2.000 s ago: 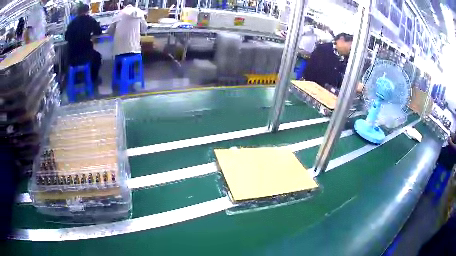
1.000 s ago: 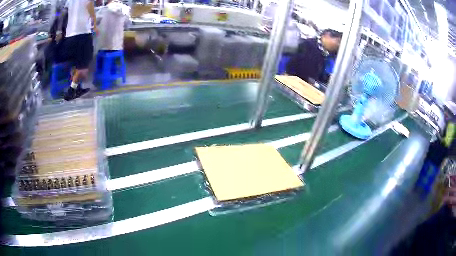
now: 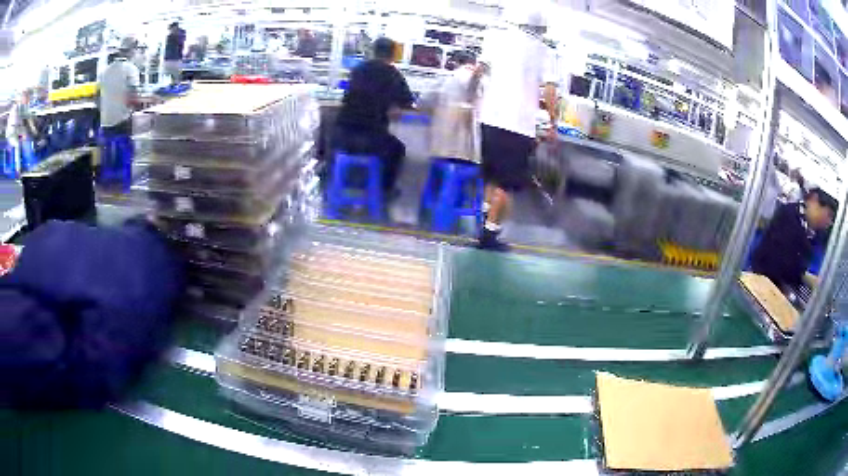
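Observation:
A clear plastic tray (image 3: 316,406) with a white label on its front edge lies on the green bench in front of me. It holds rows of small dark and brassy parts along its front and left, with tan board behind them. A stack of several clear trays (image 3: 209,200), dark through the sides, stands behind it to the left, a flat tan sheet on top. Another tray under a tan cardboard sheet (image 3: 662,423) lies to the right. Neither my left hand nor my right hand is in the picture.
A dark blue cloth bundle (image 3: 84,311) and a black box (image 3: 59,192) are at left. Two metal posts (image 3: 744,204) rise at right, with a blue fan (image 3: 828,367) cut off by the edge. People sit on blue stools beyond the bench; one person in white stands.
The view has turned left. The tray, stack and cardboard-topped tray have shifted right in the picture. The blue bundle and black box have come into view. The standing person appears farther right.

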